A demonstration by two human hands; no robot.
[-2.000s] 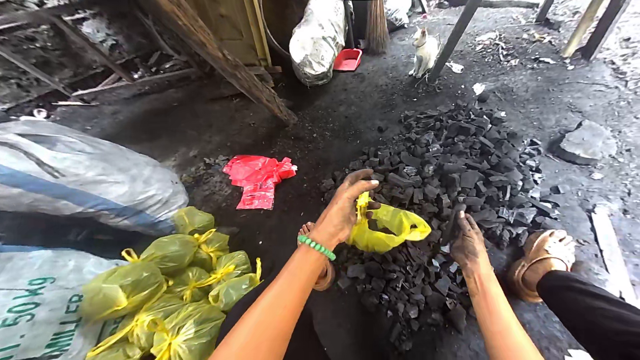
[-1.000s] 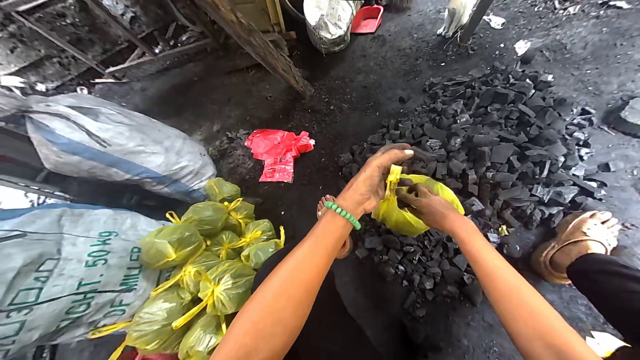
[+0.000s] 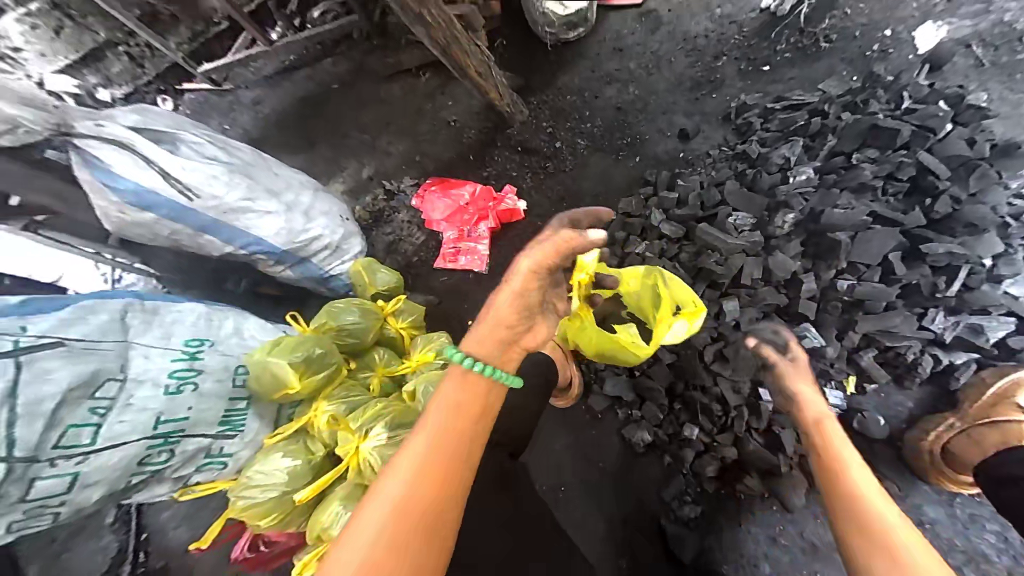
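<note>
My left hand (image 3: pixel 552 280), with a green bead bracelet at the wrist, holds a yellow plastic bag (image 3: pixel 640 316) by its rim. The bag's mouth gapes upward and dark pieces show inside. My right hand (image 3: pixel 780 360), blackened at the fingers, is at the near part of a heap of charcoal pieces (image 3: pixel 848 240), to the right of the bag. Its fingers are blurred against the dark charcoal, so whether it grips a piece does not show. Several filled, knotted yellow bags (image 3: pixel 296 368) are piled to the left of my left forearm.
A red plastic bag (image 3: pixel 464 220) lies on the dark ground beyond my left hand. Two large woven sacks stand at the left, a white one with a blue stripe (image 3: pixel 232 200) and a printed one (image 3: pixel 144 384). A wooden post (image 3: pixel 464 56) slants down at the top. My sandalled feet flank the heap.
One second ago my right hand was at the yellow bag; now it is away to the right, down at the charcoal. My left hand keeps hold of the bag. The view has shifted.
</note>
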